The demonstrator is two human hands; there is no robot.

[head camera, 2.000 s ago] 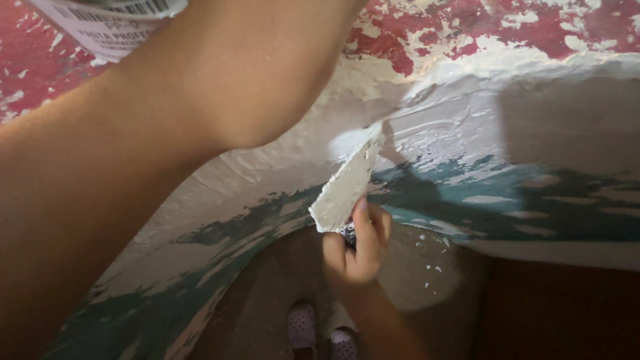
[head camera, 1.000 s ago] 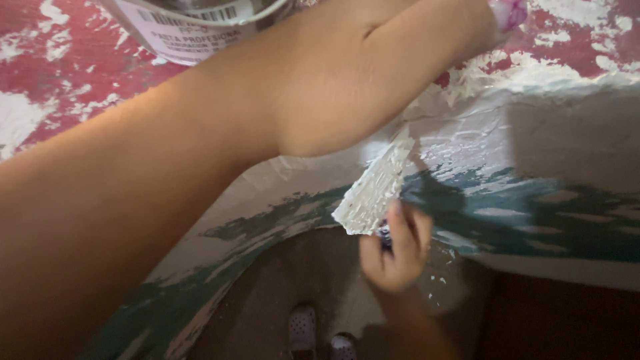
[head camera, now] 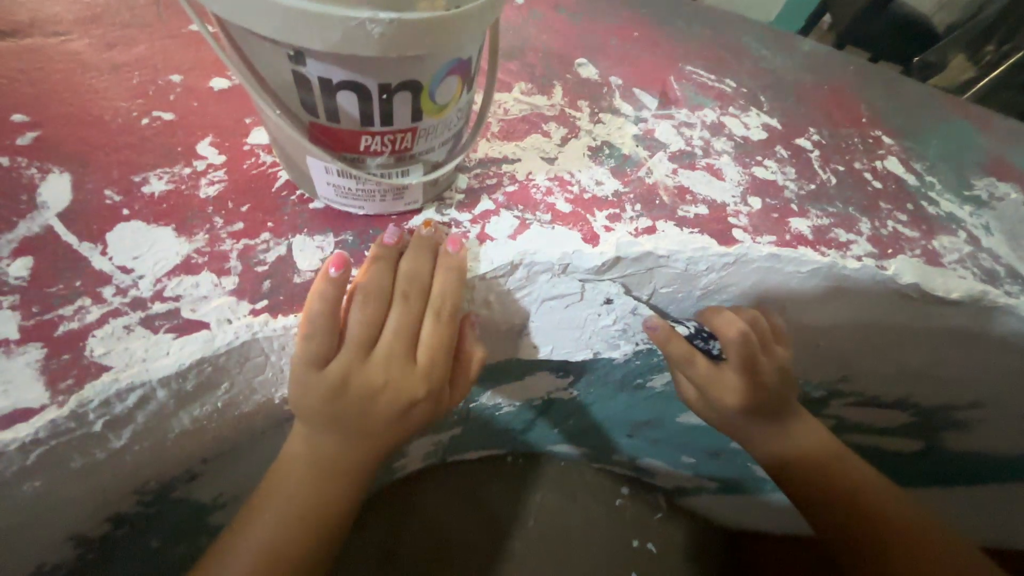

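Note:
My left hand (head camera: 384, 344) lies flat over the edge of a red-painted surface (head camera: 560, 192), its fingertips just below a plastic bucket of paste (head camera: 376, 104). It holds nothing. My right hand (head camera: 732, 368) grips the dark, paste-smeared handle of a putty knife (head camera: 696, 336). The knife's blade lies at a layer of white paste (head camera: 584, 308) on the curved side below that edge. Paste partly covers or blends with the blade, so its outline is hard to see.
Dried white splashes mark the red top around the bucket. Below the paste, the curved side (head camera: 592, 408) shows teal and pinkish-grey patches. The floor (head camera: 512, 512) with small white bits lies beneath. Dark objects stand beyond the far right edge.
The view has shifted up, showing more of the top and bucket. The knife's broad, paste-covered face was turned to view; now the blade lies at the side's pasted surface. My left hand rests left of it.

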